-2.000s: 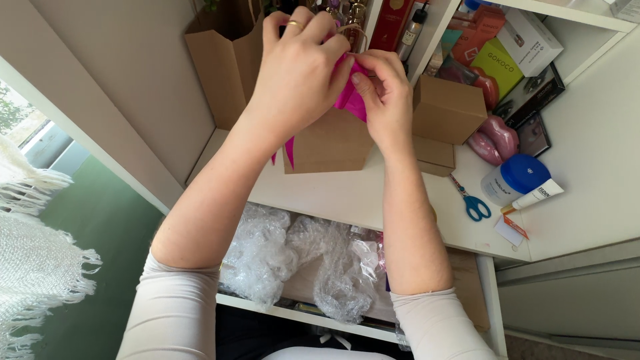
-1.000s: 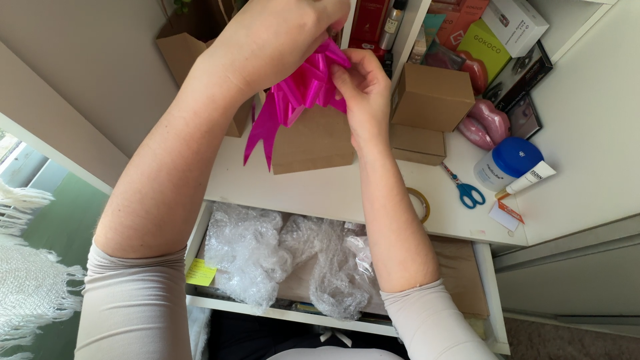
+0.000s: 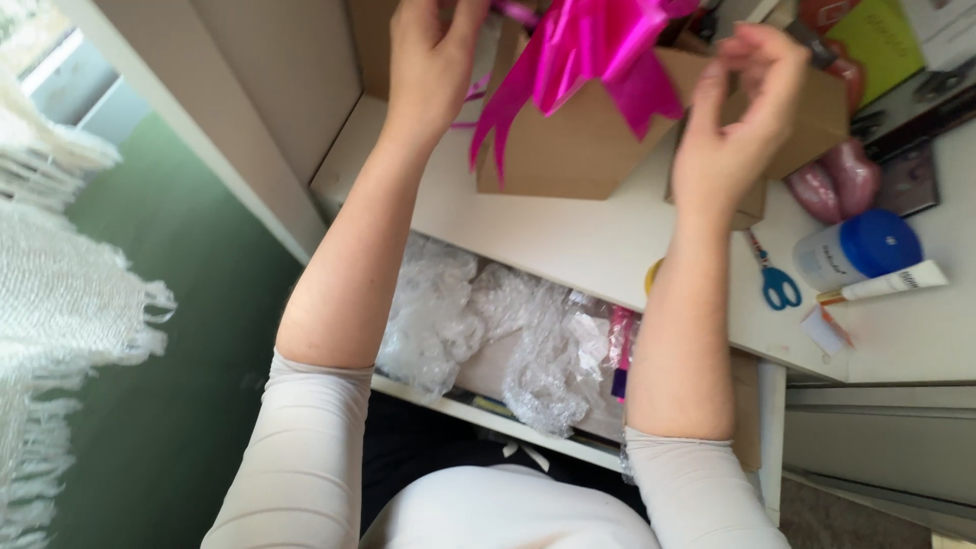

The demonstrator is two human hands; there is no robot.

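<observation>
A shiny magenta ribbon bow (image 3: 591, 57) sits against a brown kraft paper bag (image 3: 568, 152) on the white desk, its forked tails hanging over the bag's side. To the left of the bow is my left hand (image 3: 435, 69), its fingertips cut off by the top edge; a thin purple-pink ribbon shows beside it, and whether the fingers hold it is unclear. On the other side, my right hand (image 3: 736, 122) is raised with fingers apart and slightly bent, apart from the bow and holding nothing visible.
An open drawer (image 3: 496, 412) below the desk holds bubble wrap (image 3: 549, 366). At right lie blue-handled scissors (image 3: 774, 278), a blue-lidded jar (image 3: 862, 248), a white tube (image 3: 896, 282) and pink lip-shaped items (image 3: 835, 183). A cardboard box (image 3: 812, 122) stands behind my right hand.
My right hand has let go of the bow and moved right. My left hand is now left of the bow, which looks fuller and more spread than two seconds ago. The view has shifted.
</observation>
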